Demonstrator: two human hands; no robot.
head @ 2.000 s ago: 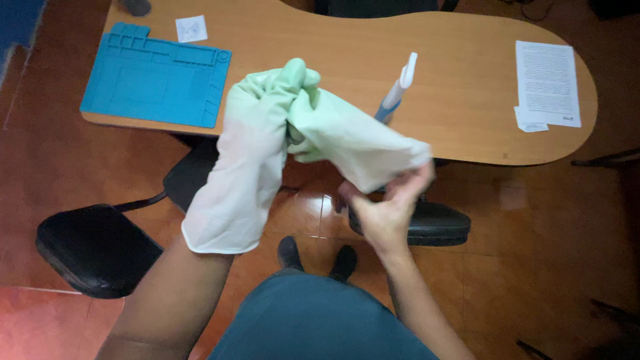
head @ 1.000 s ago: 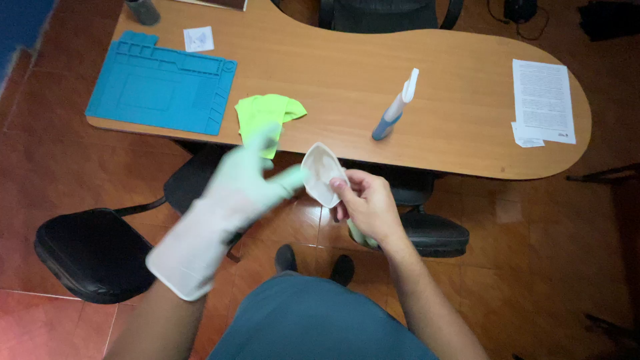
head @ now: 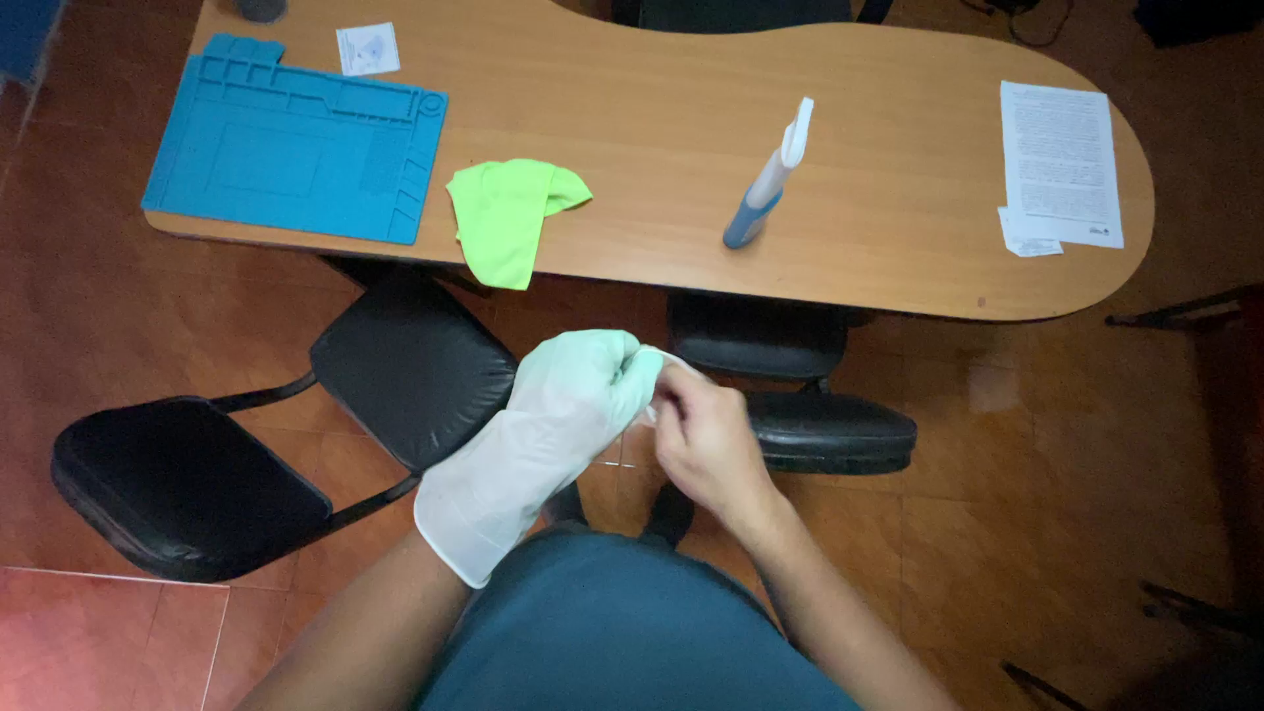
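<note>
My left hand [head: 583, 385] wears a long rubber glove, pale green at the fingers and white at the cuff. Its fingers are closed on the white cuff of a second glove [head: 671, 357]. My bare right hand [head: 706, 434] pinches that same cuff from the other side, and most of the second glove is hidden by my hands. Beyond them, on the wooden desk [head: 632, 148], lie a bright yellow-green cloth [head: 504, 212] and a blue silicone work mat [head: 306, 148]. A spray bottle [head: 760, 202] with a white top and blue base stands right of the cloth.
Printed sheets [head: 1062, 163] lie at the desk's right end, a small white paper [head: 368, 49] behind the mat, and a dark cup [head: 261, 8] at the back left. Black chairs [head: 188, 484] stand left of my hands, with another black seat [head: 834, 432] at the right, below the desk edge.
My gloved left hand, open and apart a second ago, has moved right and closed on the second glove's cuff. The yellow-green cloth, behind my hands two seconds ago, is fully in view.
</note>
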